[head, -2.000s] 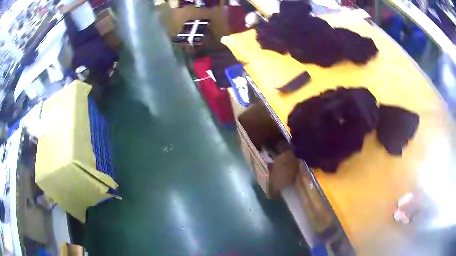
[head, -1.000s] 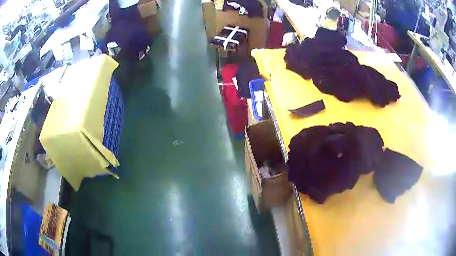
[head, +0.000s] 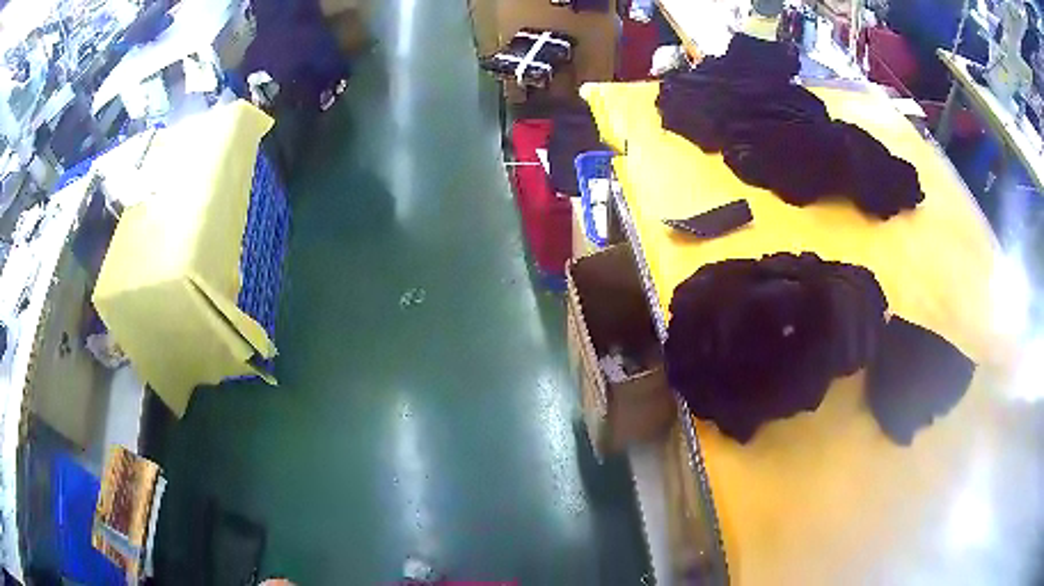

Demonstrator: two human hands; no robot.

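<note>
A yellow-topped table (head: 790, 521) fills the right side. A large dark heap of fabric pieces (head: 767, 343) lies on it, with a smaller dark piece (head: 919, 378) touching its right side. Another long dark heap (head: 801, 143) lies farther back. A small flat dark piece (head: 712, 219) lies between the heaps near the left edge. A small skin-toned patch (head: 276, 581) is cut off by the bottom edge, left of centre; it may be part of my left hand, too little shows to tell. My right hand is out of the picture.
A green-floored aisle (head: 395, 378) runs ahead. Left: blue lattice crates (head: 265, 246) under yellow cloth (head: 172, 240). Along the table's left side: an open cardboard carton (head: 630, 401), a blue bin (head: 595, 189), red cloth (head: 540, 206). A dark-clothed person (head: 286, 52), partly cut off, is at the upper left.
The view has swung from its tilt, so the aisle now runs upright and the table sits farther right. A pale pink blob at the table's lower right has gone. The fabric heaps lie as before.
</note>
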